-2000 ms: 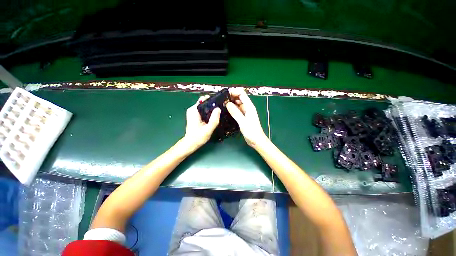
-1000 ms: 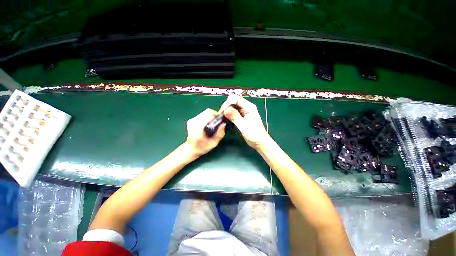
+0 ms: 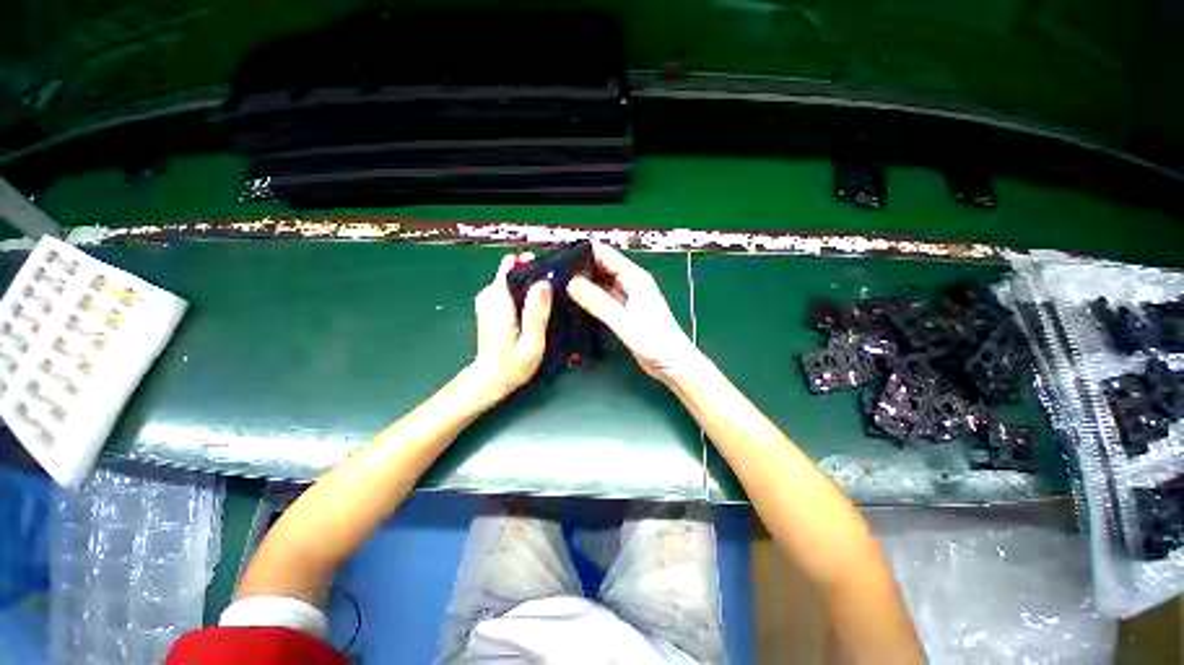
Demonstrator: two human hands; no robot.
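Observation:
A black phone body (image 3: 561, 268) is held up over the bench near its far edge, tilted, its upper end between both hands. My left hand (image 3: 514, 325) grips its left side with the thumb on its face. My right hand (image 3: 626, 307) grips its right side, thumb also on the face. A dark part shows below, between the hands; its details are too dark to tell. Whether a cover sits on the phone cannot be told. A pile of black covers (image 3: 928, 364) lies on the bench at the right.
A blister tray of covers (image 3: 1084, 429) is at the far right. A white parts tray (image 3: 98, 351) is at the left. Black trays (image 3: 442, 150) are stacked on the conveyor belt (image 3: 740, 188), with phones at its right. Clear blister trays (image 3: 130, 559) and a plastic bag (image 3: 993, 585) lie below the bench.
The phone was turned nearly end-on between my hands a second ago and now shows its broad face again, farther up. The stacked trays and phones on the conveyor have shifted right.

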